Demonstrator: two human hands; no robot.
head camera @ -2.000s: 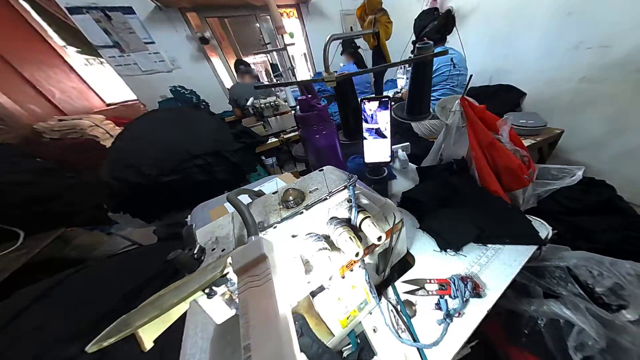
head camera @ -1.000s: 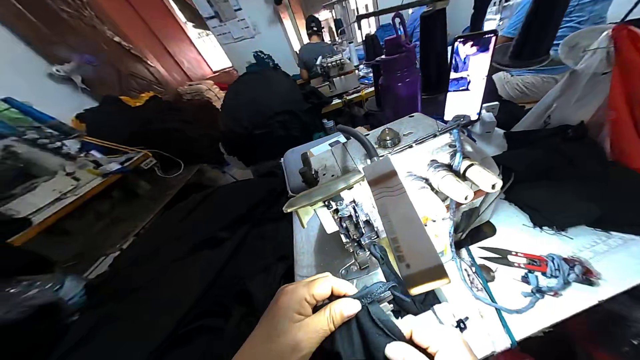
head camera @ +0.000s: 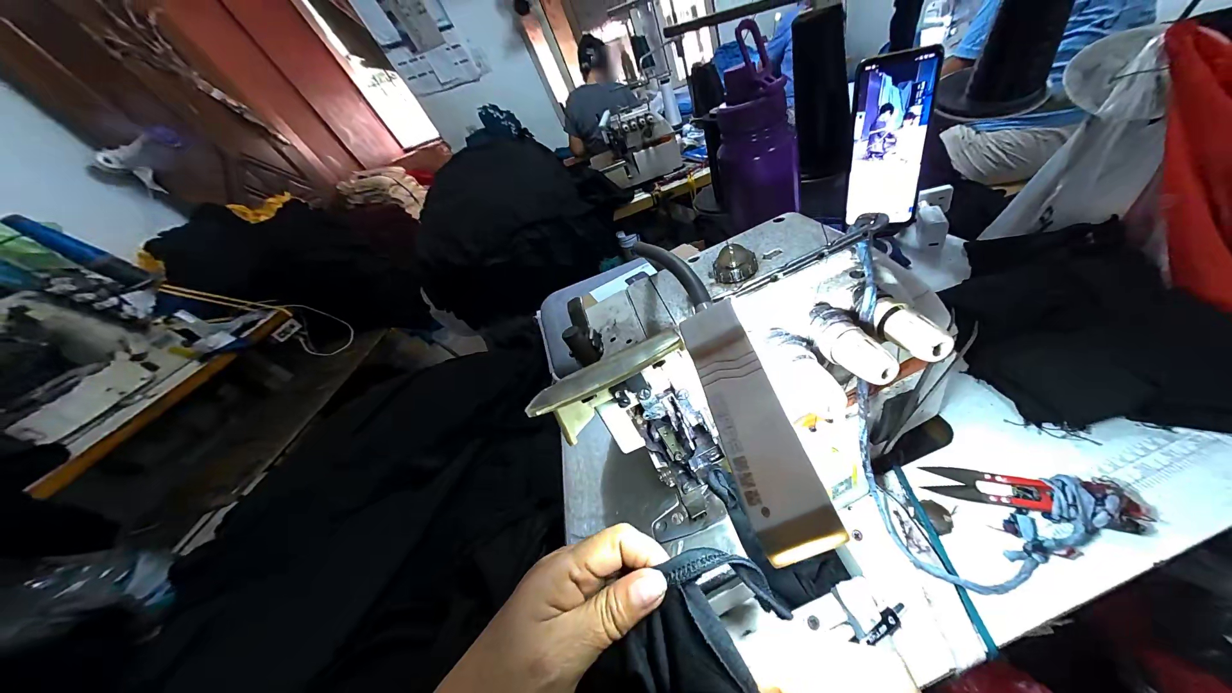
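Observation:
My left hand (head camera: 587,597) pinches the stitched edge of a black fabric piece (head camera: 688,635) between thumb and forefinger, just in front of the needle and presser foot area of an overlock sewing machine (head camera: 674,433). Part of the fabric runs beneath the machine's long light-coloured lamp or cover (head camera: 765,433). Of my right hand (head camera: 828,674) only an overexposed part shows at the bottom edge; its fingers and whatever they touch are hidden. Red-handled thread snips (head camera: 1001,489), wrapped with grey-blue cloth cord, lie on the white table to the right.
Behind the machine stand a purple bottle (head camera: 758,144), a phone (head camera: 893,135) and dark thread cones (head camera: 821,96). Black cloth (head camera: 1088,327) lies at the right, and more black fabric (head camera: 414,500) spreads at the left. A person (head camera: 597,96) sits at another machine in the back.
Both hands were out of view two seconds ago. Since one second ago, my right hand has moved down, mostly out of view, while my left hand still grips the fabric. The view has swung left.

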